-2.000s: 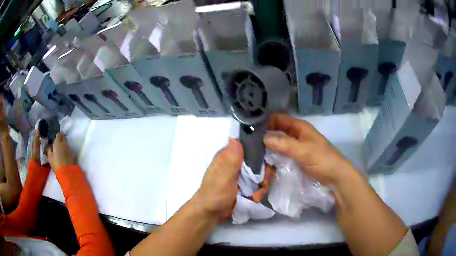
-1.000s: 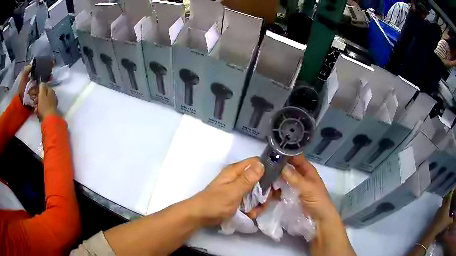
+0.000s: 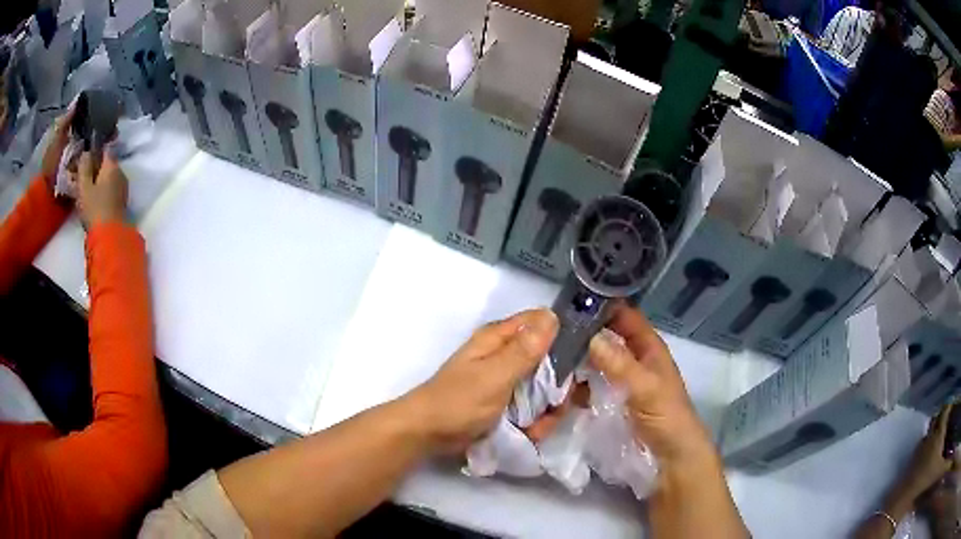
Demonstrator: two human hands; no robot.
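A dark grey handheld fan (image 3: pixel 618 246) is held upright and tilted, its spoked round grille facing me. My left hand (image 3: pixel 485 374) grips the handle from the left, thumb near the handle's top. My right hand (image 3: pixel 653 390) grips it from the right. A shiny clear plastic bag (image 3: pixel 622 437) hangs crumpled below the right hand. White matt wrapping (image 3: pixel 541 390) is bunched around the lower handle, between the hands. The handle's lower end is hidden by the wrapping and fingers.
Open grey-blue retail boxes (image 3: pixel 437 158) stand in a row behind, with a green post (image 3: pixel 685 95) among them. Another box (image 3: pixel 806 405) leans at right. A person in orange sleeves (image 3: pixel 121 326) holds a dark item at left. Another person's arm (image 3: pixel 915 479) shows at lower right.
Since two seconds ago the view has turned and tilted, and the fan and hands appear further right. In the last second, the hands and fan barely move; both hands keep hold.
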